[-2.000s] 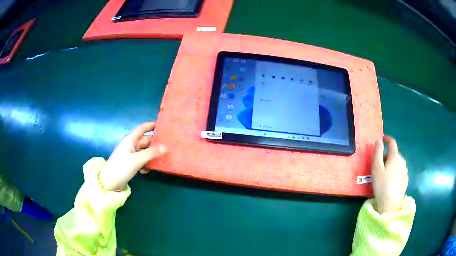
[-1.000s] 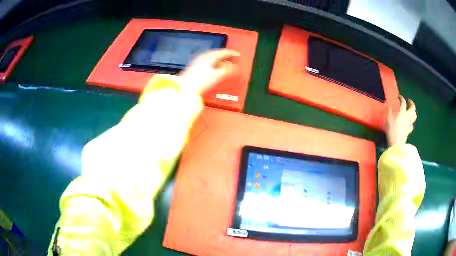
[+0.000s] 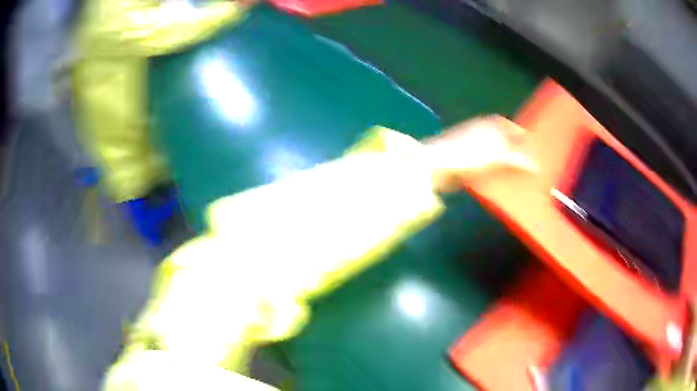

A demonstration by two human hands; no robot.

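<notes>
The picture is blurred. My left hand is at the left corner of an orange foam tray on the right, gripping its edge. A dark-screened tablet lies on that tray, with a white label at its near-left corner. A second orange foam tray lies lower down, partly covered by the first one. Its tablet is cut off by the bottom edge. A small blurred part of my right hand or sleeve shows at the bottom right corner; its grip cannot be seen.
Another person's yellow sleeve is at the upper left, above blue cloth or a shoe. Part of another orange tray is at the top edge. The glossy green bench runs across the middle, with grey floor at the left.
The view has swung left and tilted. My left hand has moved from over the far-left tray to the dark tablet's tray, which now overlaps the nearer tray. My right hand is mostly out of the picture.
</notes>
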